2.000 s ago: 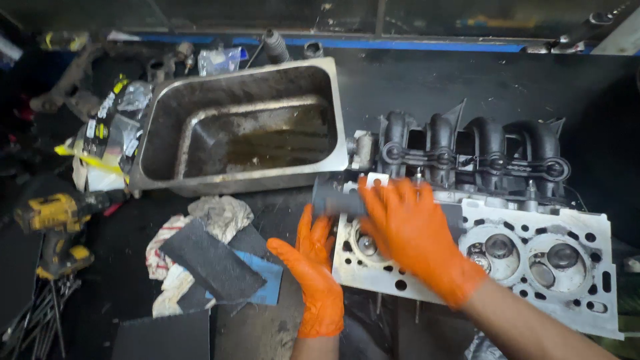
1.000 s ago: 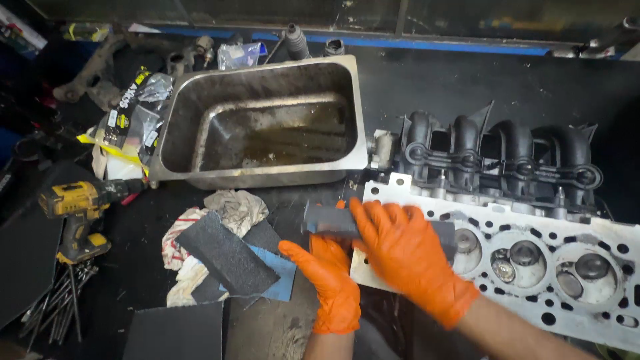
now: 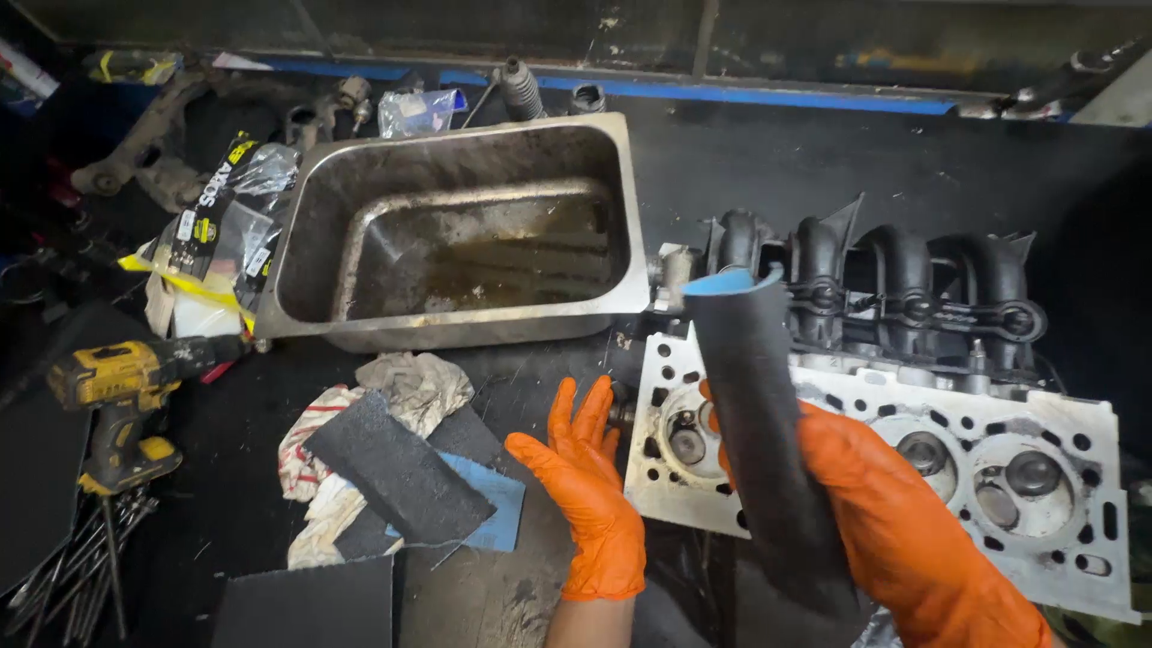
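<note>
My right hand (image 3: 891,522), in an orange glove, grips a curled sheet of black sandpaper (image 3: 765,432) with a blue backing, raised over the left part of an aluminium cylinder head (image 3: 967,405). The sheet hides part of the head and some of my fingers. Palm up and fingers spread, my gloved left hand (image 3: 589,504) holds nothing, just left of the head. Valves show in the head's combustion chambers. A black intake manifold (image 3: 909,279) lies behind the head.
A metal basin (image 3: 477,315) with dark liquid stands at centre back. Sandpaper pieces (image 3: 405,477) lie on crumpled rags (image 3: 418,387). To the left are a yellow cordless drill (image 3: 126,369), several thin metal rods (image 3: 81,558), plastic packaging (image 3: 216,234) and a metal suspension arm (image 3: 171,135).
The sandpaper, earlier held flat between both hands, now stands raised and curled in my right hand. My left hand has come away from it.
</note>
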